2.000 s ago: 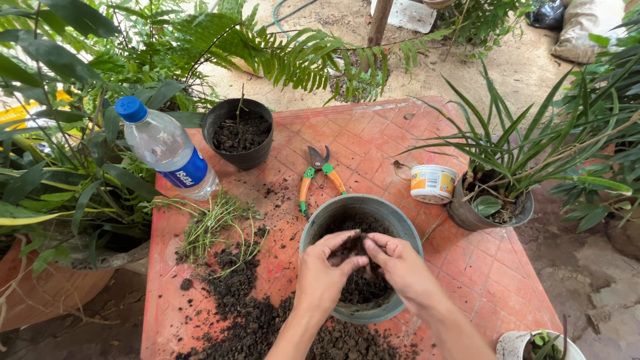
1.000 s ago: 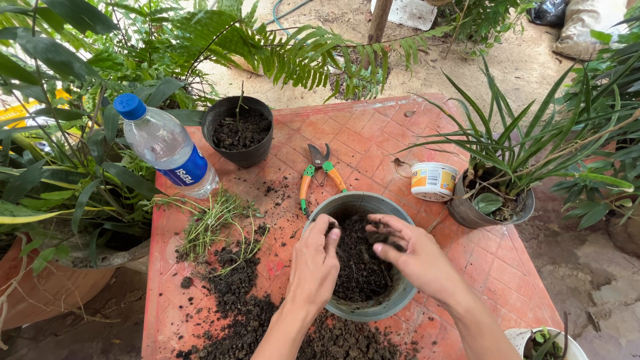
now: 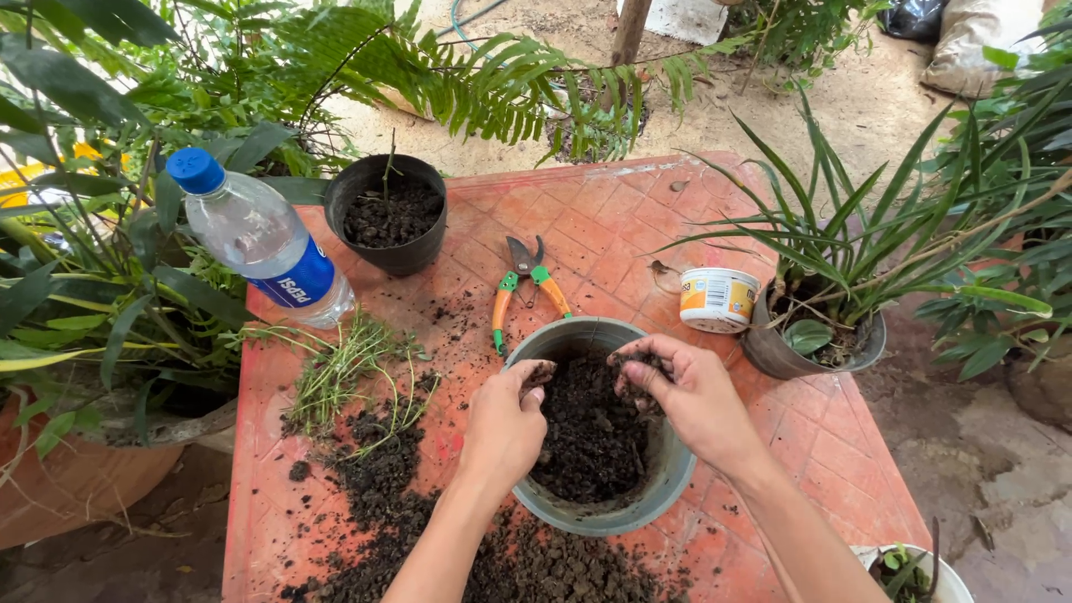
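A grey plastic pot (image 3: 670,477) partly filled with dark soil (image 3: 595,435) stands on the red table. My left hand (image 3: 507,419) is at the pot's left rim, fingers curled and soiled; whether soil is held in them is unclear. Over the right side of the pot, my right hand (image 3: 682,385) pinches a clump of soil. Behind the pot lie pruning shears (image 3: 528,289) with orange and green handles, blades apart. Uprooted green stems (image 3: 352,377) rest on the table at the left, beside loose soil (image 3: 385,477) that spreads toward the front.
A Pepsi bottle (image 3: 285,251) and a black pot with a cutting (image 3: 410,243) stand at the back left. To the right are a white and orange tub (image 3: 718,301) and a potted long-leaved plant (image 3: 816,343). A white pot (image 3: 946,578) is at the lower right; fern fronds overhang the back edge.
Two seconds ago my hands were close together over the pot; they are now apart, one at each side. The shears, bottle and tub have not moved.
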